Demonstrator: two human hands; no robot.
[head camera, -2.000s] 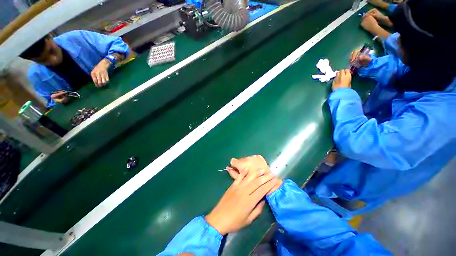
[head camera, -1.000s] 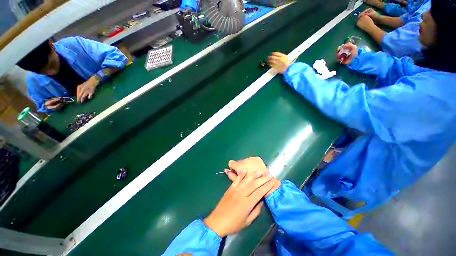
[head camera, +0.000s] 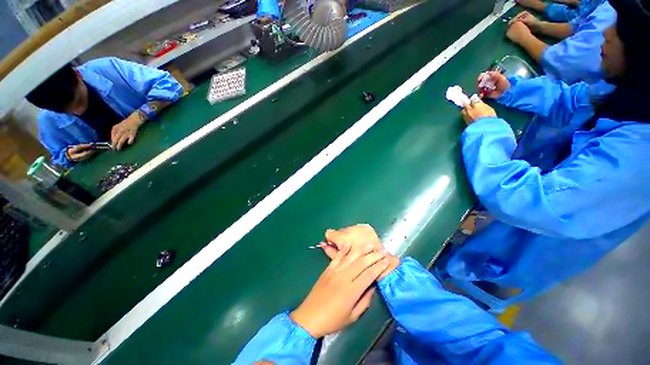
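My right hand (head camera: 362, 237) is low over the green bench top, its fingers closed round thin metal tweezers (head camera: 315, 247). Only the pale tip shows, pointing left; the rest is hidden in the hand. My left hand (head camera: 341, 291) lies across the back of my right hand near the wrist, with its fingers a little apart and nothing seen in it. A small black electronic unit (head camera: 164, 258) is on the green belt to the left, beyond the white rail. A second black unit (head camera: 368, 96) is farther up the belt.
A white rail (head camera: 285, 187) divides belt and bench. At the right, a person in a blue smock holds white tissue (head camera: 457, 94) and a red item. Opposite, a person works beside small dark parts (head camera: 116, 176) and a white tray (head camera: 227, 85).
The near unit has moved down and left on the belt. The neighbour's arm reached over the rail and is back; a second unit now lies on the belt there. My hands have hardly moved.
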